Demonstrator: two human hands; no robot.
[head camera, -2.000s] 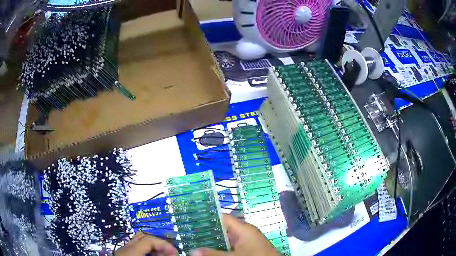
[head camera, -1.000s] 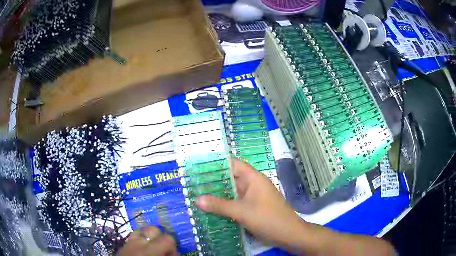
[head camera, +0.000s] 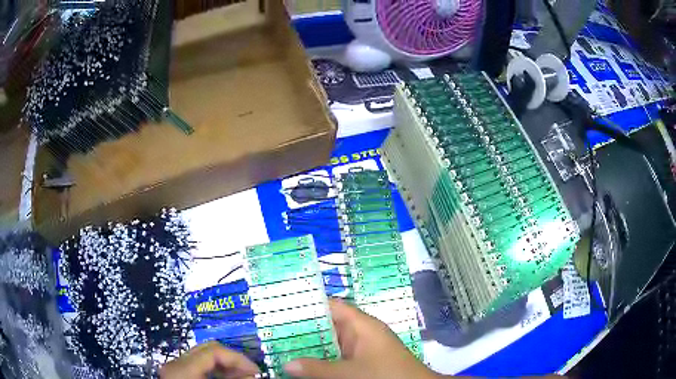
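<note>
My right hand (head camera: 370, 344) holds a narrow green PCB panel (head camera: 289, 296), thumb across its lower front. My left hand (head camera: 207, 361) is at the bottom edge, partly cut off. Its fingertips are at the panel's lower left edge, beside a small dark and white bit, perhaps a wire lead end; its grip is unclear. A few thin black wires stick out left of the panel. A second green panel (head camera: 374, 252) lies just right of the held one, with black wires at its left side. A heap of wire leads (head camera: 126, 289) with white ends lies at left.
A thick stack of PCB panels (head camera: 496, 200) stands right of centre. An open carton tray (head camera: 244, 104) with wired boards (head camera: 89, 74) is upper left. A clear plastic bag (head camera: 26, 303) is far left. A pink-grilled fan (head camera: 430, 26), white spool (head camera: 537, 80) and dark mat (head camera: 637, 200) are beyond.
A second ago my left hand was lower and away from the panel; now its fingers are at the panel's edge. The held panel sits lower in view. The camera view has also shifted.
</note>
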